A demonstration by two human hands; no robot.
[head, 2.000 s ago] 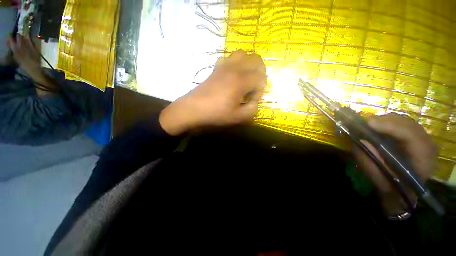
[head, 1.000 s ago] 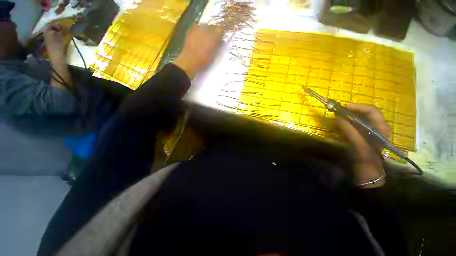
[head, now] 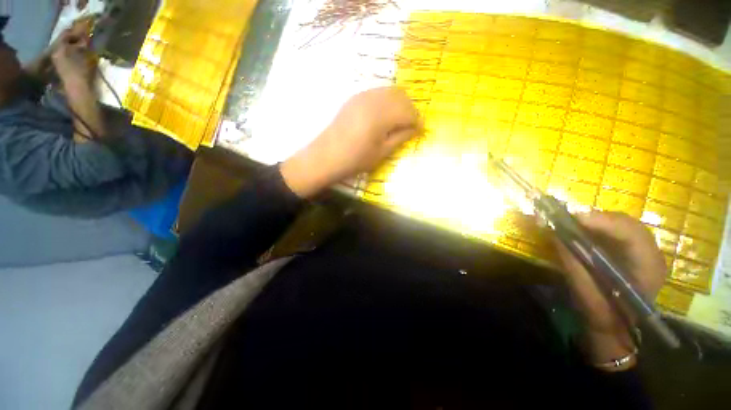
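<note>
A large shiny amber film sheet [head: 553, 104] with a grid of cells lies in front of me, glaring white near its front edge. My left hand [head: 369, 132] is bare and closed over the sheet's left edge, fingertips together; whether they hold a wire is too blurred to tell. My right hand [head: 617, 256] holds a dark pen-shaped soldering iron [head: 589, 255]. Its metal tip points up and left over the sheet, right of my left hand; contact with the sheet cannot be told. Thin dark wires [head: 417, 60] lie along the sheet's left edge.
A pile of reddish-brown wires [head: 345, 16] lies on the white surface [head: 300, 88] beyond my left hand. Another amber sheet stack [head: 188, 64] lies at the left, beside a person in a grey-blue sleeve [head: 68, 168]. Dark boxes or trays [head: 697, 18] stand at the top right.
My left hand has moved from near the wire pile back to the sheet's left edge. The iron remains in my right hand. The view has shifted closer over the sheet.
</note>
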